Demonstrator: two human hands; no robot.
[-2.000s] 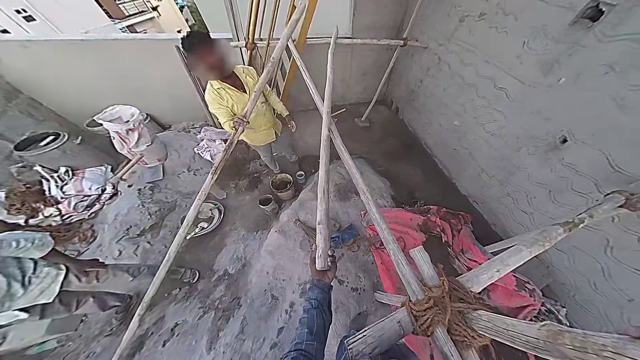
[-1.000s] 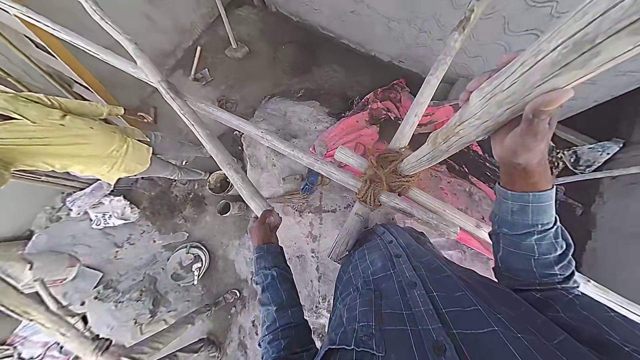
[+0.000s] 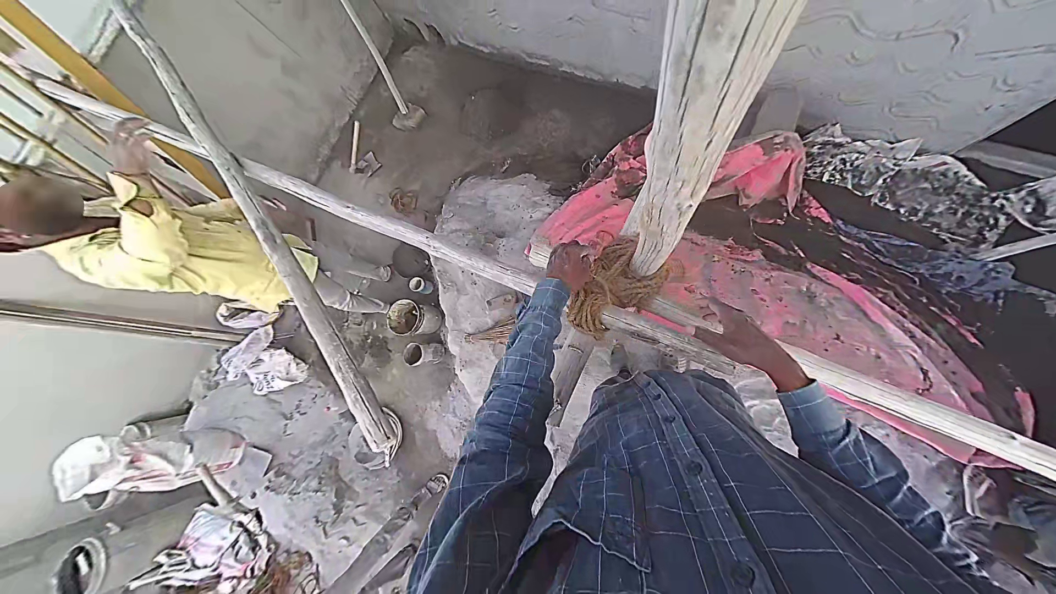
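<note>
Thick coir rope (image 3: 610, 285) binds several wooden poles where they cross in front of my body. My left hand (image 3: 571, 266) rests at the left side of this lashing, fingers curled by a pole end; whether it grips is unclear. My right hand (image 3: 738, 330) lies on the long horizontal pole (image 3: 899, 396) to the right of the rope, fingers spread. A thick weathered post (image 3: 701, 124) rises from the lashing toward the camera. Another pole (image 3: 272, 239) slants on the left, apart from my hands.
A person in a yellow shirt (image 3: 181, 247) stands at the left beyond the slanting pole, one arm raised. Buckets (image 3: 406, 317) stand on the floor beside a low plaster mound. Pink sheeting (image 3: 742, 272) lies under the poles at right. A textured wall (image 3: 899, 66) runs behind.
Both hands have moved to the lashed joint. The left hand has let go of the slanting pole it held; the right hand has come off the thick post.
</note>
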